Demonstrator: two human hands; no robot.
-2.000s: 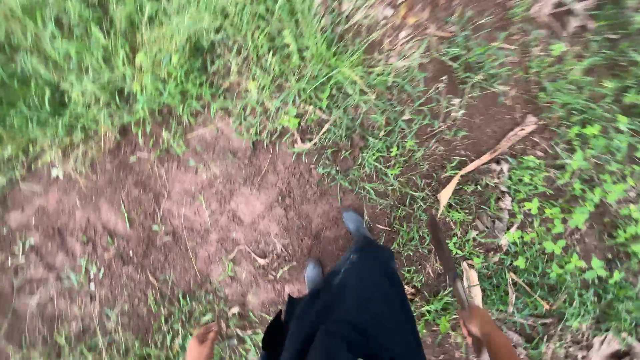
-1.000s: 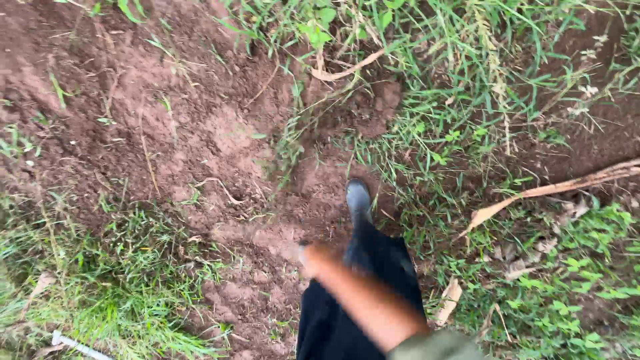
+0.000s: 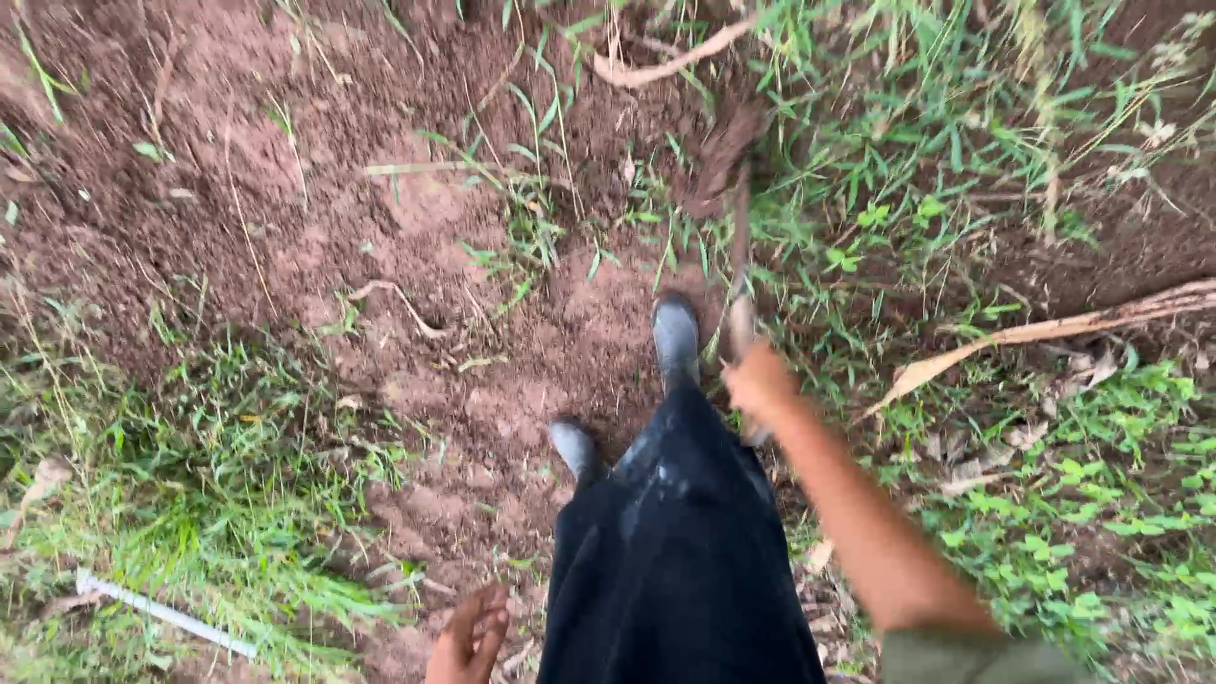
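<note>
My right hand point(image 3: 762, 385) is closed around the wooden handle of a long, narrow blade point(image 3: 741, 223), likely a machete, which points away from me over the grass edge and is blurred. Grass blades stand around its far end. Low at the bottom, my left hand point(image 3: 470, 635) holds nothing, its fingers loosely curled and apart. Between the hands are dark trousers point(image 3: 665, 551) and two grey rubber boots, the right boot point(image 3: 675, 332) farther forward than the left boot point(image 3: 573, 445).
Reddish bare soil point(image 3: 427, 380) lies ahead and to the left, with grass point(image 3: 218, 456) at lower left. A white pipe point(image 3: 166, 613) rests in that grass. A long dry leaf point(image 3: 1064, 328) lies at right, near low green weeds point(image 3: 1073, 513).
My right hand has moved from in front of my legs to the right of them, with the blade now in view. My left hand and left boot have come into view since one second ago.
</note>
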